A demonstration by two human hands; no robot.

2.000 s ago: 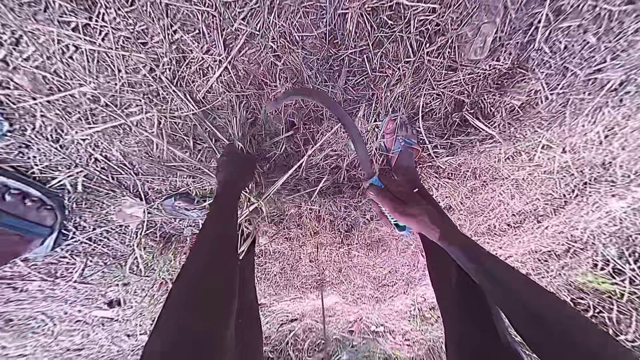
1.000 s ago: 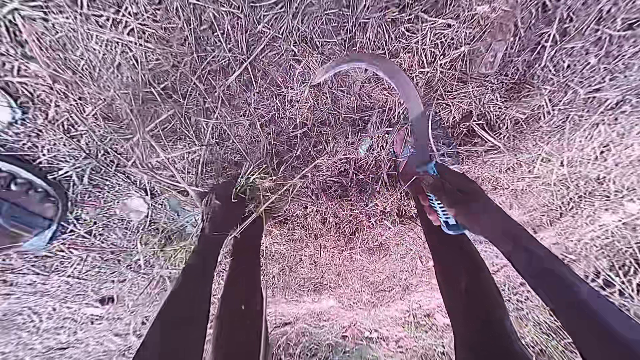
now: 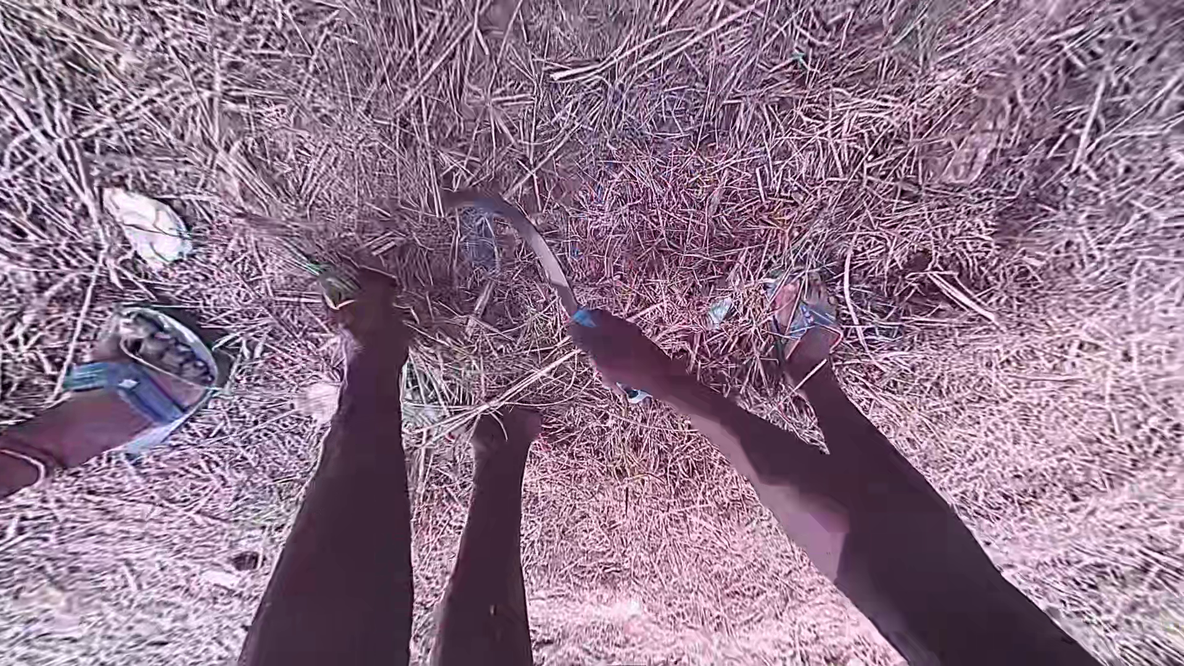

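My right hand [image 3: 624,351] is closed round the handle of a sickle [image 3: 546,254]; blue shows at both ends of the grip. The curved blade reaches up and left over dry grass, its tip close to the right of my left hand. With my left hand [image 3: 370,301] I hold a small tuft of grass stalks [image 3: 324,277], partly green, low at the ground. The fingers of that hand are blurred and in shade. Loose straw [image 3: 527,384] lies between the two hands.
Another person's sandalled foot [image 3: 166,356] stands at the left. Above it lies a pale flat object [image 3: 148,227]. My own feet are on the straw, the right one [image 3: 809,324] in a blue-strapped sandal. Dry grass and straw [image 3: 647,555] cover the ground.
My right hand has brought the sickle left, and the blade is now nearer my left hand. The view has shifted somewhat, showing more of the other person's foot.
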